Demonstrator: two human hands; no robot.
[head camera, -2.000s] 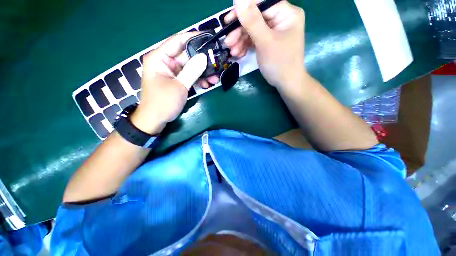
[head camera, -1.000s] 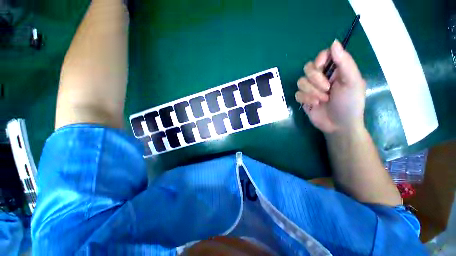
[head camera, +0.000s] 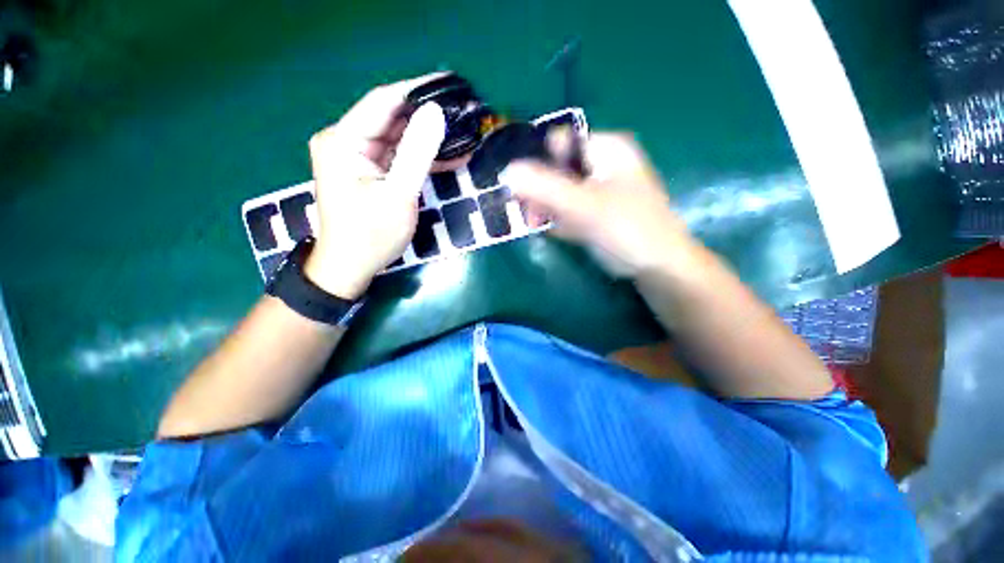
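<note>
My left hand (head camera: 369, 181), with a white cot on its thumb, holds a black watch housing (head camera: 454, 110) above the sheet. An orange-gold flex shows at its right side. A dark round part (head camera: 509, 148) is beside it, near my right fingers. My right hand (head camera: 600, 198) is blurred; it holds the dark tweezers (head camera: 568, 83), whose tip points up and away. The adhesive sheet (head camera: 253, 209) with rows of black pieces lies under both hands, partly hidden by them.
A blank white strip (head camera: 826, 132) lies at the right of the green mat (head camera: 143, 132). Clear plastic trays (head camera: 835, 319) and a cardboard box (head camera: 905, 341) are at lower right. White strips (head camera: 17, 407) are at the left edge. A small dark item (head camera: 13, 66) is at far left.
My left hand has come back from the far left with a housing in it. My right hand has moved left to it. The blank strip and sheet appear shifted with the view.
</note>
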